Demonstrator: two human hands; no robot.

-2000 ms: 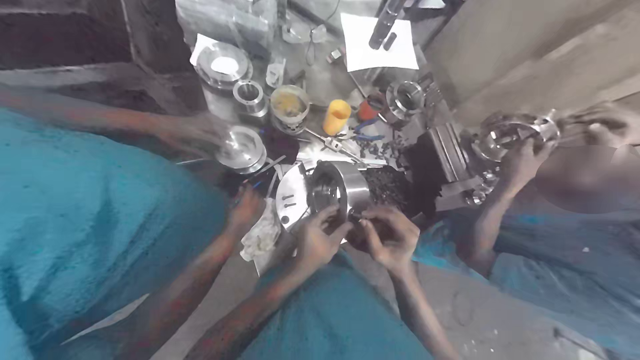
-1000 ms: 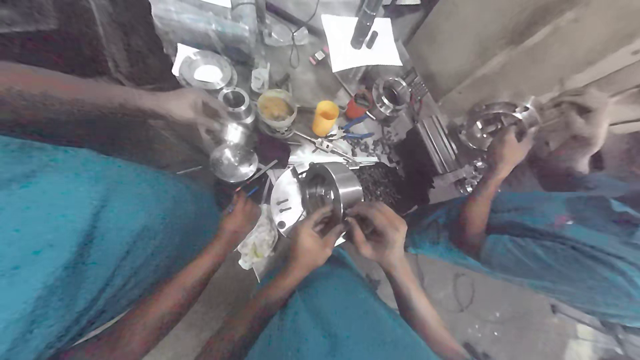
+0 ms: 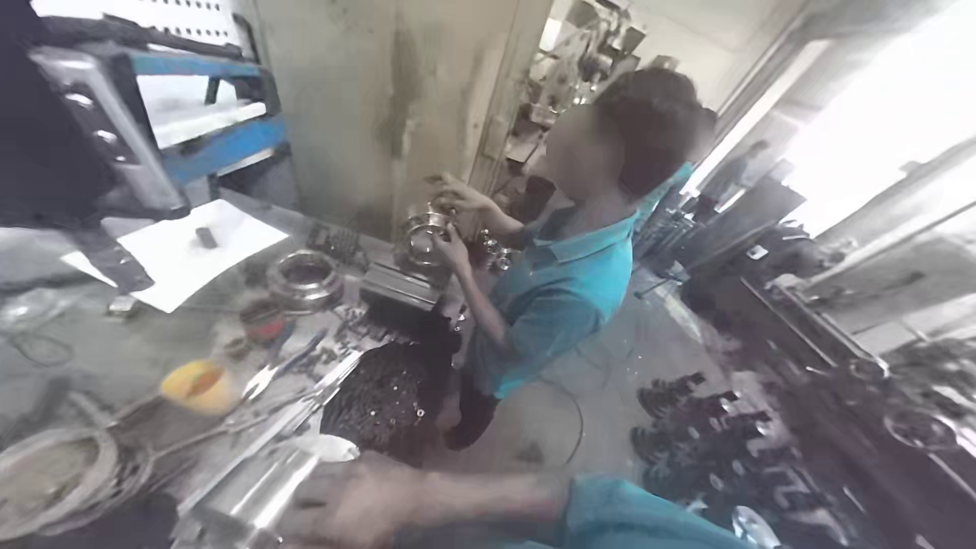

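Note:
My right hand (image 3: pixel 354 496) reaches in from the lower right, blurred, its fingers curled against the end of a shiny metal ring (image 3: pixel 248 492) at the bottom edge. Its fingertips are partly hidden. My left hand is out of view. Beyond the ring lies a dark heap of small metal parts (image 3: pixel 374 393). To the left are a yellow plastic cup (image 3: pixel 200 385) and a round tub (image 3: pixel 49 473), cut off by the frame edge. Pliers (image 3: pixel 301 351) lie on the bench near another metal ring (image 3: pixel 305 278).
A co-worker in a teal shirt (image 3: pixel 568 297) stands across the bench corner, both hands on a metal ring (image 3: pixel 427 236). White paper (image 3: pixel 191 252) bearing a dark small part (image 3: pixel 206 237) lies at back left. Dark metal parts (image 3: pixel 709 442) are on the floor at right.
The view has swung far to the right and up. My left hand and the person at the left have left it. My right hand stays at the metal ring.

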